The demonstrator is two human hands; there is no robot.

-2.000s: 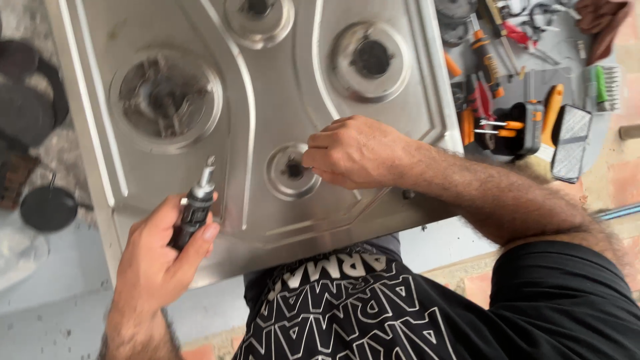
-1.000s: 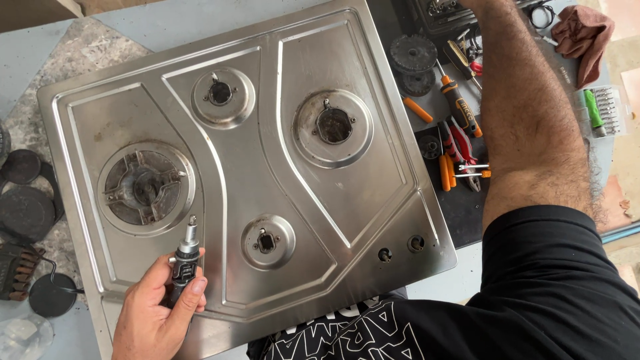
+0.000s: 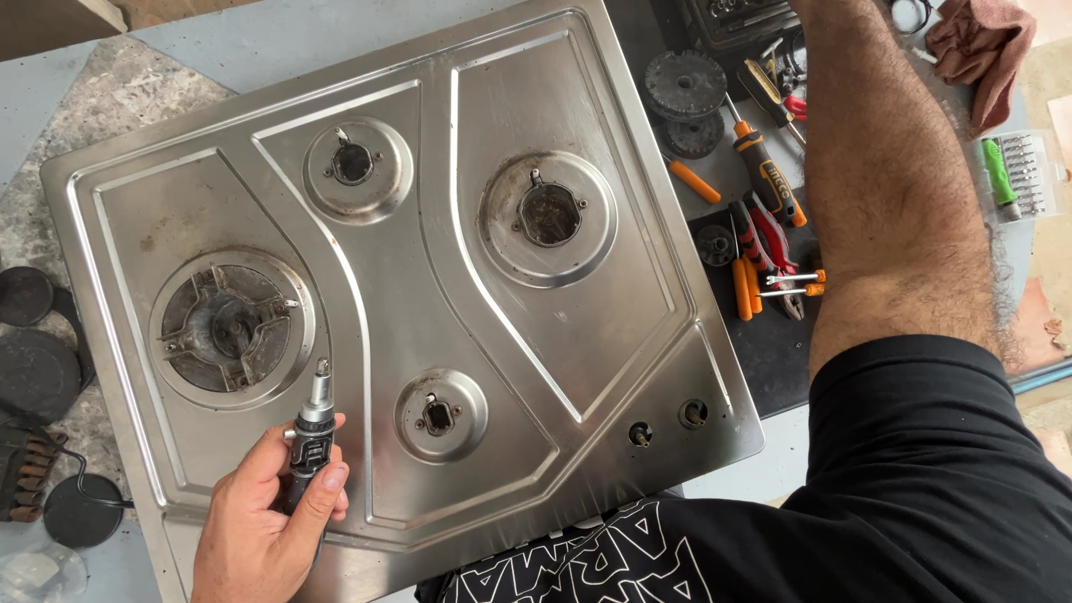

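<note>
My left hand (image 3: 272, 511) holds a black ratchet screwdriver (image 3: 311, 448) upright in the view, its metal tip just below the large left burner (image 3: 230, 329). Beneath it lies a stainless steel gas cooktop (image 3: 394, 276) with round burner recesses and two knob stems (image 3: 693, 414) at the lower right. My right arm stretches up past the cooktop's right side; the hand itself is outside the top edge of the view, near an open socket set case (image 3: 745, 33).
Right of the cooktop lie burner parts (image 3: 685, 86), a screwdriver with a black and orange handle (image 3: 769, 174), red-handled pliers (image 3: 766, 239), a bit set (image 3: 1011, 178) and a brown cloth (image 3: 981, 59). Black burner caps (image 3: 35, 375) lie at the left.
My right hand has left the small lower burner and gone up and right, out of view. The left hand still holds the ratchet screwdriver. The view has shifted.
</note>
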